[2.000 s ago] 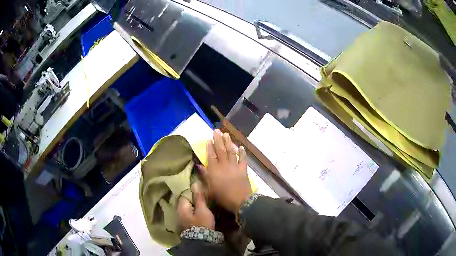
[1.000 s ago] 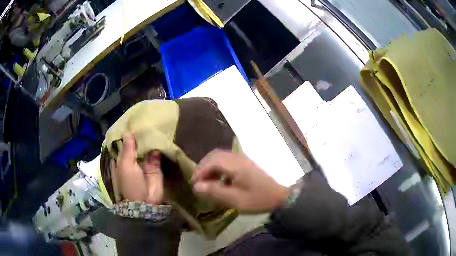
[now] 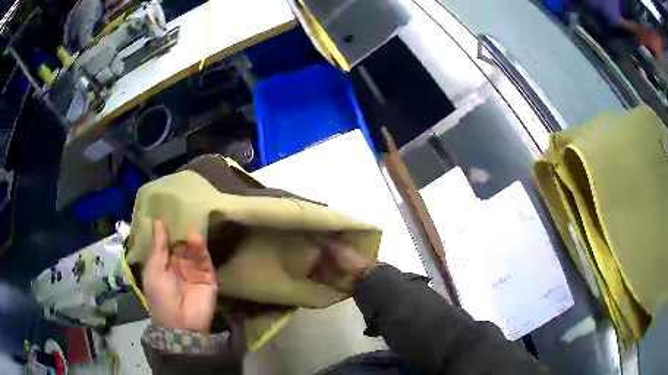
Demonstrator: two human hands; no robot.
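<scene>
A khaki bag body (image 3: 271, 220) with dark brown parts and yellow edging lies spread over the white table (image 3: 333, 165) in front of me. My left hand (image 3: 179, 282) is at the bag's left side, palm up with fingers apart, and I see no cloth gripped in it. My right hand (image 3: 340, 264) is at the bag's right end, partly inside its opening. Its fingers are blurred and in shadow, so I cannot tell whether they grip the cloth.
White sheets with faint writing (image 3: 505, 256) lie on the grey bench at the right. Folded khaki bag bodies (image 3: 622, 212) lie beyond them. A blue bin (image 3: 307, 113) is behind the table. Sewing machine parts (image 3: 80, 282) are at the lower left. Another white table (image 3: 198, 44) is at the upper left.
The bag was bunched under both hands, then opened up, and now stretches out to the right. My right hand has moved into its right end. My left hand has turned palm up.
</scene>
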